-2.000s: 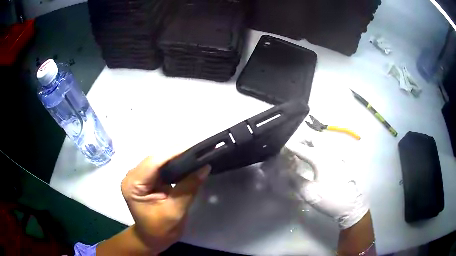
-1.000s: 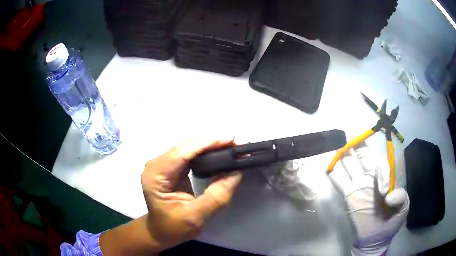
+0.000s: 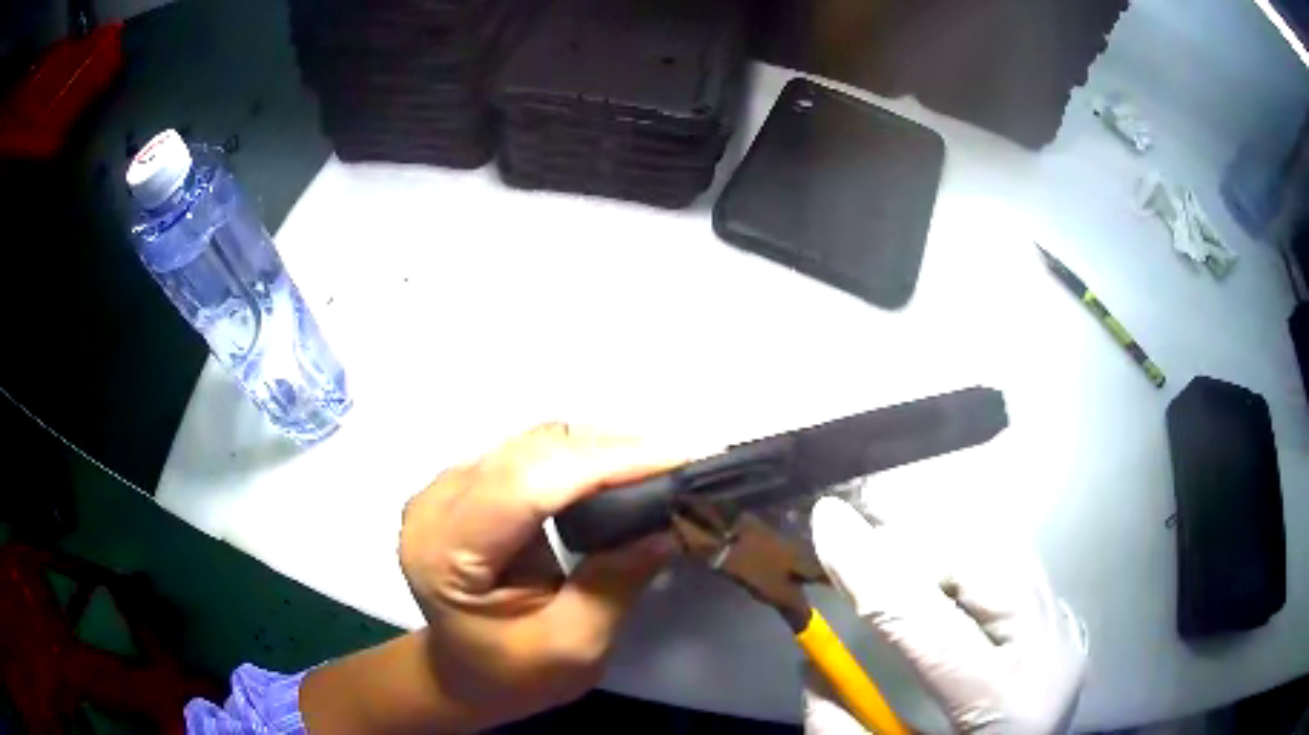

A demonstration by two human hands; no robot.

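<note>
My bare left hand (image 3: 503, 574) grips one end of a black tablet case (image 3: 861, 439), held edge-on above the table. My right hand (image 3: 955, 618), in a white glove, holds the diagonal cutters (image 3: 837, 672) by their yellow handles. The dark cutter jaws are at the case's lower edge, close to my left thumb. Whether the blades touch the case is hard to tell. Part of a white crumpled cloth shows behind the case, mostly hidden by it and my right hand.
A clear bottle (image 3: 244, 295) stands at the left. Stacked black cases (image 3: 610, 122) line the far edge, with a single case (image 3: 836, 194) lying before them. A thin pen or knife (image 3: 1103, 316), a dark oblong block (image 3: 1225, 506) and white scraps (image 3: 1189, 227) lie at the right.
My right hand first let go of the cloth and picked up the cutters from the table. It has since moved left, bringing the jaws to the case's edge. The case was lowered and turned edge-on.
</note>
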